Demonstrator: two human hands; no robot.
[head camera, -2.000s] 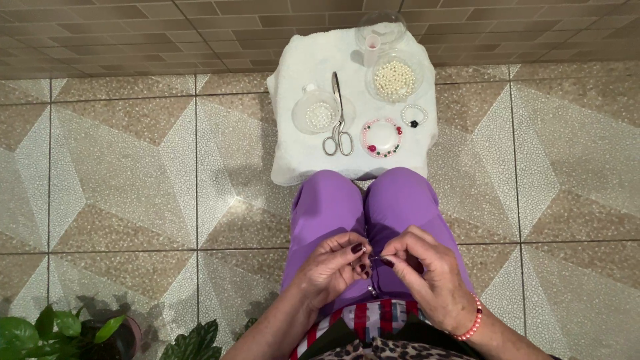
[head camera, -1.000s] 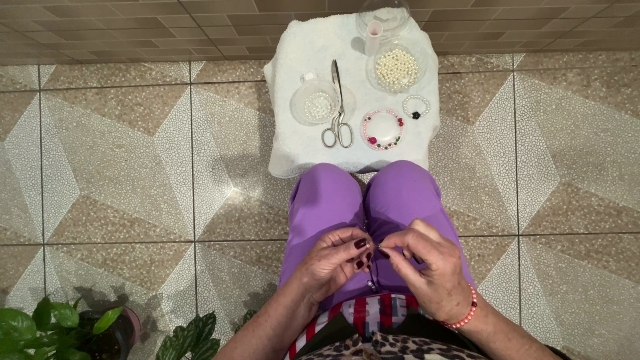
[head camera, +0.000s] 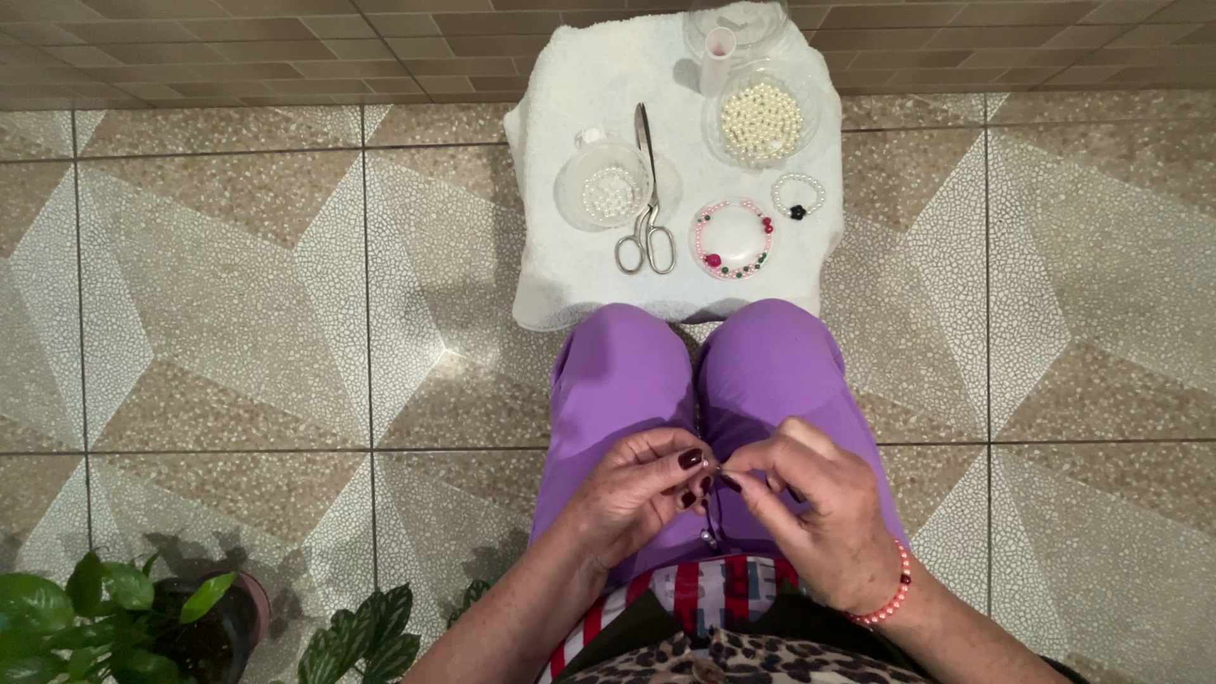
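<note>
Over the lap, my left hand and my right hand meet fingertip to fingertip. Between thumb and finger, my left hand pinches a tiny bead. The fingertips of my right hand are closed on something thin beside it, too small to make out. A dark strand with a few pearly beads hangs below the fingers against the purple trousers. Beyond the knees, a pink beaded bracelet lies around a clear round lid, and a white pearl bracelet with a black flower lies to its upper right.
A white towel covers a small stand. On it are metal scissors, a clear cup of white beads, a bowl of cream pearl beads and a pale tube. Potted plants stand on the tiled floor at lower left.
Both hands stay together over the lap, with only small shifts of the fingers. The things on the towel have not moved.
</note>
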